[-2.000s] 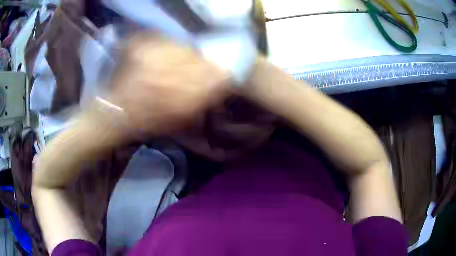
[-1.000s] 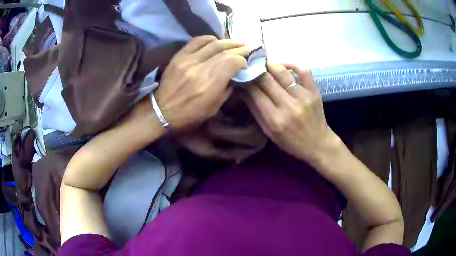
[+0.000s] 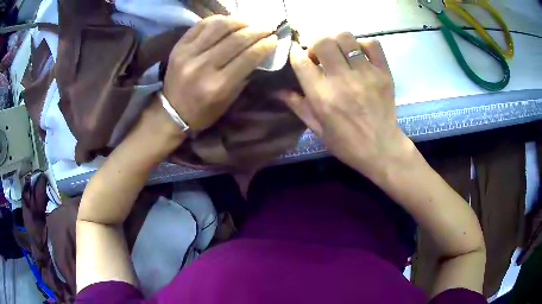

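A brown garment mass (image 3: 238,133) with pale-backed parts lies on the white table in front of me and hangs a little over its edge. My left hand (image 3: 211,74), with a bracelet at the wrist, pinches a small pale piece with a dark edge (image 3: 277,56) between thumb and fingers. My right hand (image 3: 344,89), with a ring, has its fingertips at the right side of that piece, touching the brown fabric. The bright area at the top hides detail; the needle cannot be made out.
Scissors with green and yellow handles (image 3: 475,62) lie at the upper right. A measuring tape (image 3: 469,116) runs along the table edge. A pale rounded part (image 3: 163,237) hangs left of my lap. Brown panels (image 3: 496,202) hang below the table at right.
Both hands have moved up and away from my body with the pale piece. The brown fabric has come off my lap onto the table edge, uncovering some tape there.
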